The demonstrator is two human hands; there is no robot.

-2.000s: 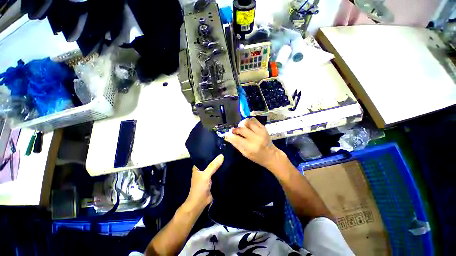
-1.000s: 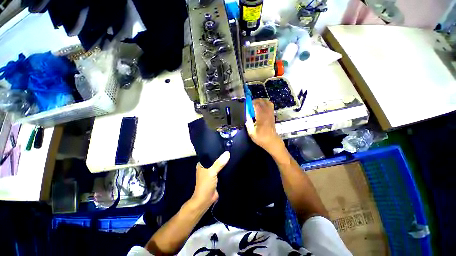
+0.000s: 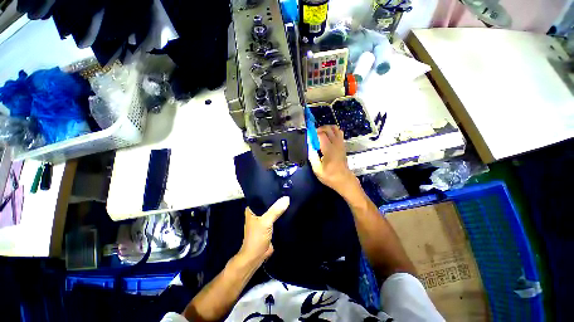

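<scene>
Dark cloth (image 3: 308, 220) lies under the front of the grey-beige button-sewing machine (image 3: 270, 94) and drapes over my lap. A small shiny button (image 3: 287, 185) shows on the cloth just in front of the metal clamp (image 3: 286, 170). My left hand (image 3: 259, 231) grips the cloth, thumb on top just below the button; its other fingers are mostly hidden. My right hand (image 3: 332, 156) is right of the machine head beside the blue strip (image 3: 312, 129), its bent fingertips at the front of the button tray (image 3: 372, 131). I cannot tell if they hold anything.
A dark slim tool (image 3: 379, 123) lies right of the tray. A keypad box (image 3: 327, 68) and a black bottle (image 3: 313, 19) stand behind. A dark flat rectangle (image 3: 157, 179) and a white basket (image 3: 135, 119) are left. A blue crate (image 3: 497, 245) is lower right.
My right hand has left the cloth at the clamp and moved right to the tray. My left thumb has shifted slightly right on the cloth. The clamp and the button are now uncovered.
</scene>
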